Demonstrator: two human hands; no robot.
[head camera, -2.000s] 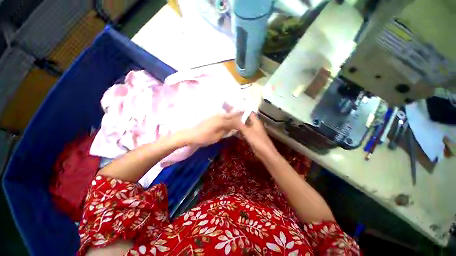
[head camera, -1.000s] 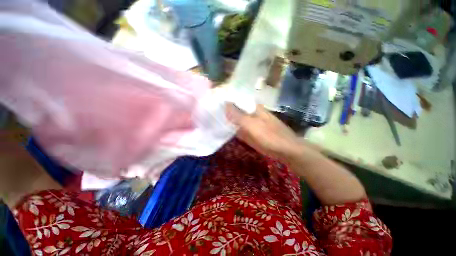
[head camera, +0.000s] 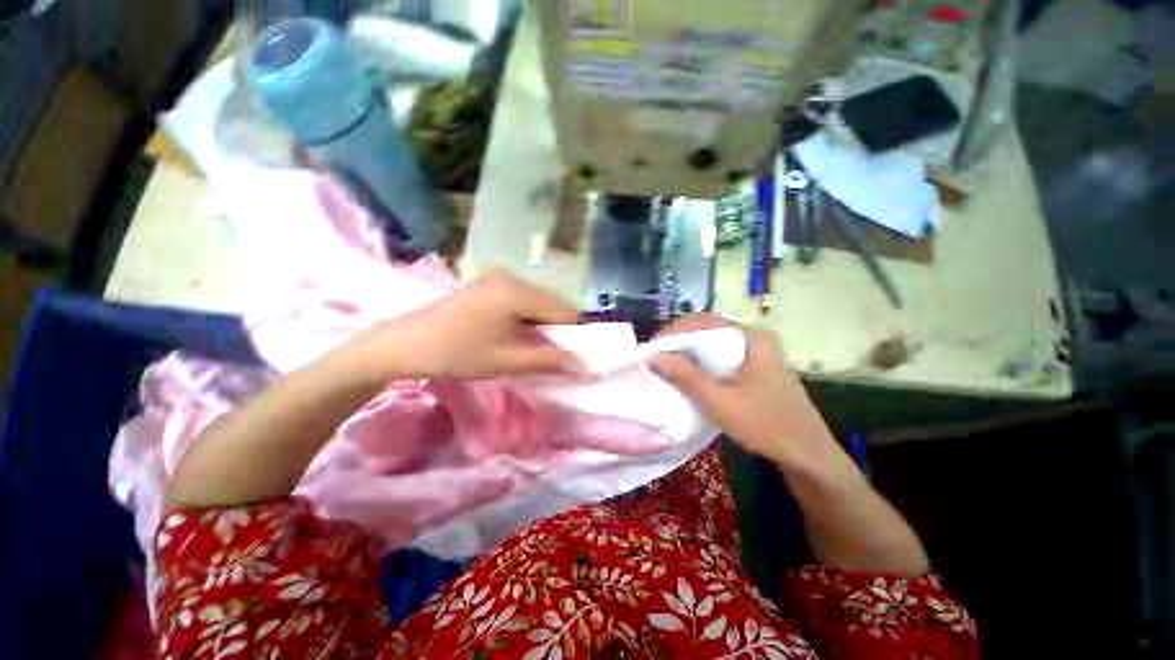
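Note:
A light pink and white garment (head camera: 503, 445) lies across my lap and over the table's front edge at the left. My left hand (head camera: 483, 329) is shut on its white edge. My right hand (head camera: 741, 387) grips the same white edge, which folds over the fingers. Both hands are just in front of the sewing machine's metal needle plate (head camera: 651, 258). The cream machine head (head camera: 683, 97) is above and behind the plate. The needle area is dark and too blurred to make out.
A light blue flask (head camera: 342, 123) stands on the left, beside the garment. Blue pens (head camera: 762, 239), a long thin grey tool (head camera: 861, 252), white paper (head camera: 870, 181) and a black phone (head camera: 902, 112) lie right of the machine. A blue crate (head camera: 58, 438) is at the far left.
The garment has moved from the crate onto my lap and the table edge. Both hands now hold its white edge in front of the needle plate. The view has turned right, towards the machine.

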